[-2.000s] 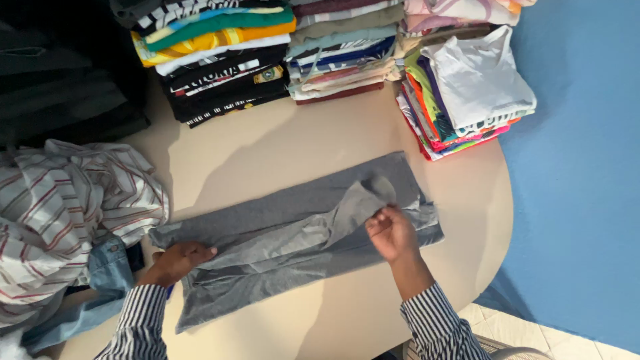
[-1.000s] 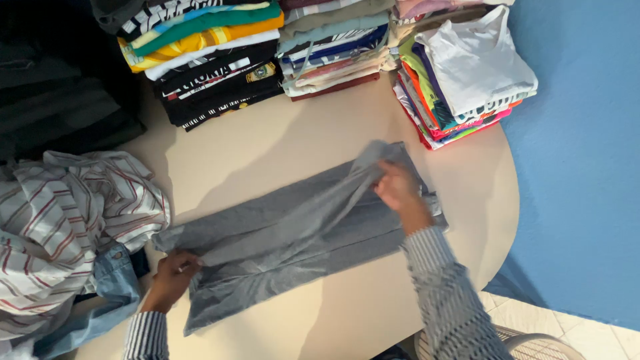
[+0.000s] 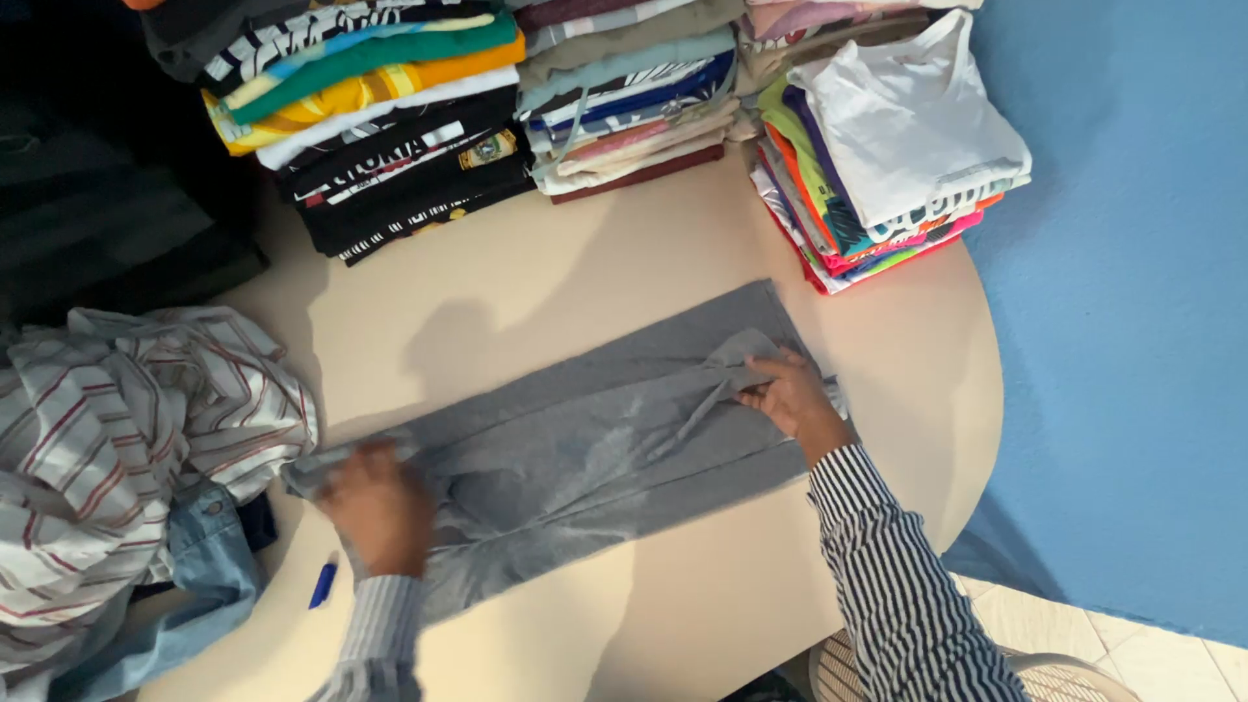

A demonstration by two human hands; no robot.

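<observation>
A grey cloth garment [image 3: 585, 439] lies lengthwise and partly folded on the beige table, with wrinkles along its middle. My left hand [image 3: 378, 505], blurred, is over the garment's left end; whether its fingers grip the fabric cannot be told. At the right end, my right hand [image 3: 788, 392] holds a raised flap of the grey fabric between thumb and fingers. Both my sleeves are striped.
Stacks of folded clothes [image 3: 409, 136], [image 3: 634, 107] line the back, with a white top [image 3: 916, 127] on the right pile. A crumpled striped cloth [image 3: 146, 448] and denim [image 3: 210, 556] lie left, near a blue pen cap [image 3: 324, 585]. The table's edge [image 3: 990, 390] curves at right, beside a blue wall.
The lifted grey flap has come down toward the garment with my right hand. My left hand has moved from the garment's left edge to over its left end.
</observation>
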